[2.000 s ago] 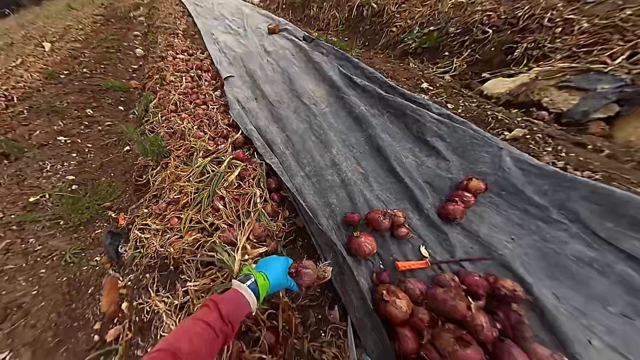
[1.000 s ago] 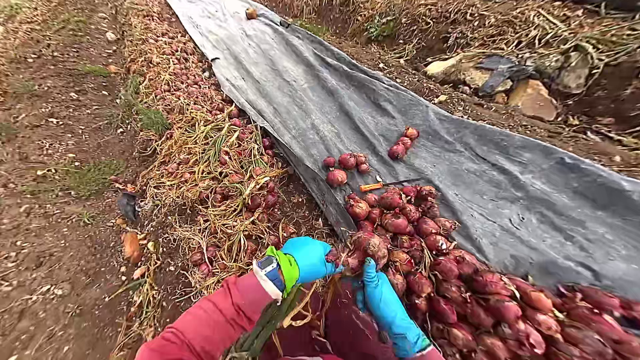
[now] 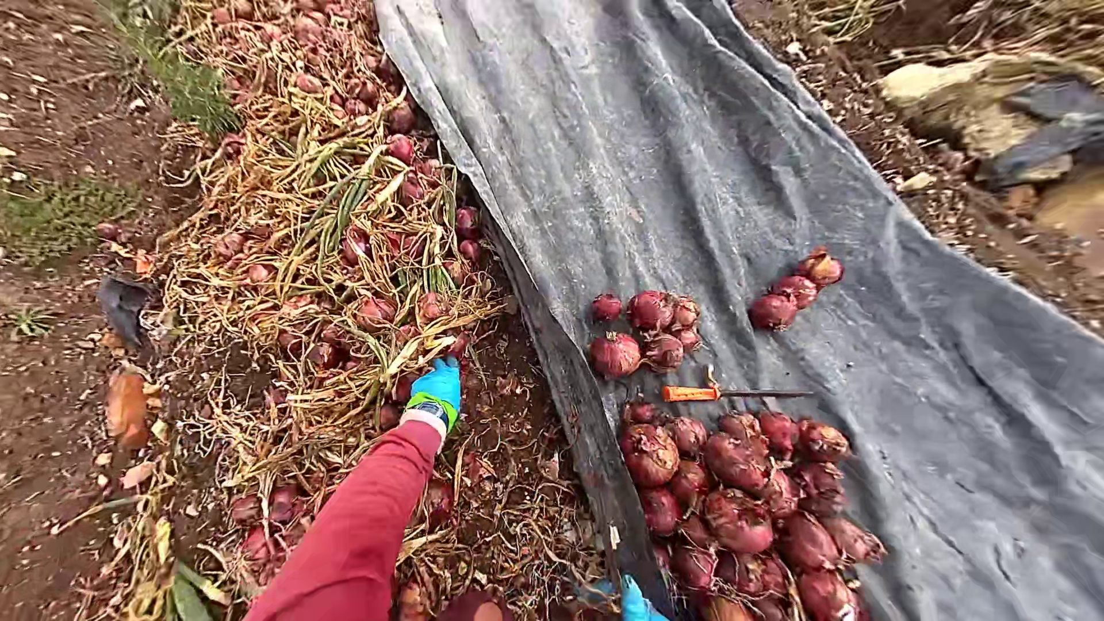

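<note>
My left hand (image 3: 437,385), in a blue glove with a green cuff, reaches into the row of red onions with dry tops (image 3: 345,250). Its fingertips are at an onion (image 3: 457,345); whether they grip it is hidden. At the bottom edge, only part of my right hand (image 3: 636,601) shows, also blue-gloved, by the edge of the grey sheet (image 3: 604,164). A pile of red onions (image 3: 737,517) lies on the sheet right of that hand. Above the pile is a knife with an orange handle (image 3: 690,393), its narrow blade pointing right. Two smaller onion groups (image 3: 615,354) (image 3: 795,289) lie beyond it.
Bare soil with weeds (image 3: 69,216), a dark scrap (image 3: 123,306) and a brown stone-like lump (image 3: 127,407) lies left of the onion row. Large rocks (image 3: 957,103) stand beyond the sheet's right edge. Loose dry stalks cover the ground near my left arm.
One second ago both hands were together at onions beside the pile. Since then my left hand has moved left to the row, and my right hand is mostly out of view.
</note>
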